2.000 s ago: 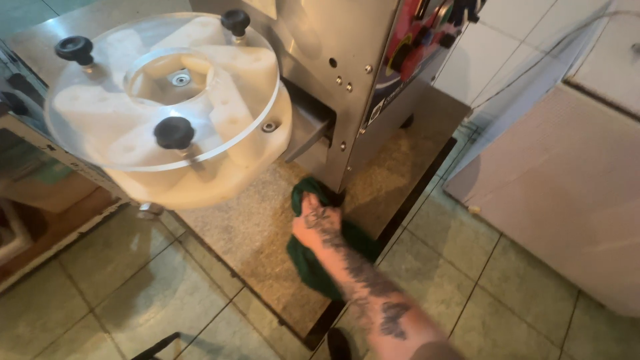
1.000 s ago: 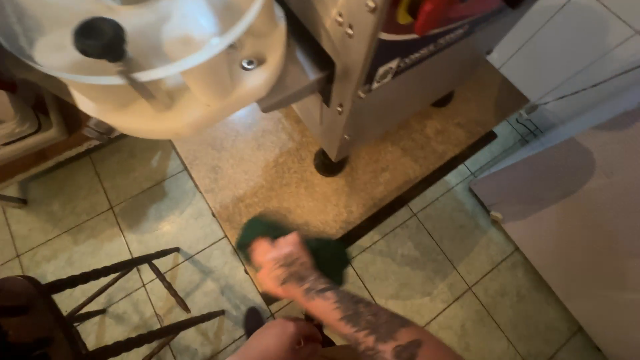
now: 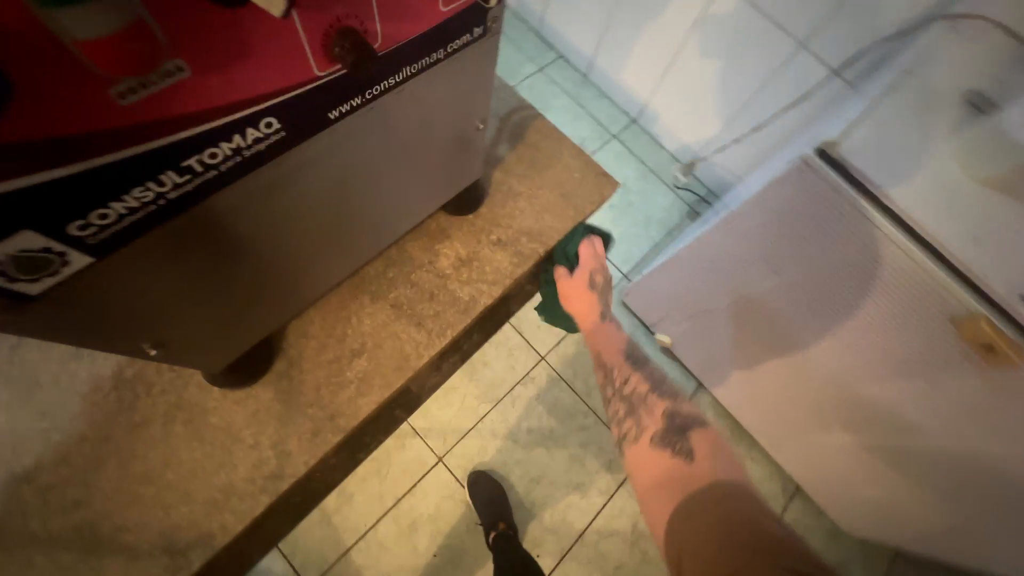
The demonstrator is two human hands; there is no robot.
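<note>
My right hand [image 3: 588, 288] grips a dark green cloth [image 3: 554, 300] at the front edge of a brown speckled countertop [image 3: 448, 280], near its far right corner. Part of the cloth hangs past the edge, over the floor. To the left of the hand stands a metal machine [image 3: 320, 216] on black feet, with a red and dark blue printed panel on its upper part. My left hand is out of view.
At the right stands a large pale appliance [image 3: 800, 320], close to my forearm. A cable [image 3: 768, 120] runs along the white tiled wall. Below lies a tiled floor [image 3: 496, 416], where my dark shoe [image 3: 492, 500] shows.
My right hand has moved the green cloth from beside the machine's near foot, across the countertop, to the edge near its far right corner. The view has swung to the right and closer to the machine.
</note>
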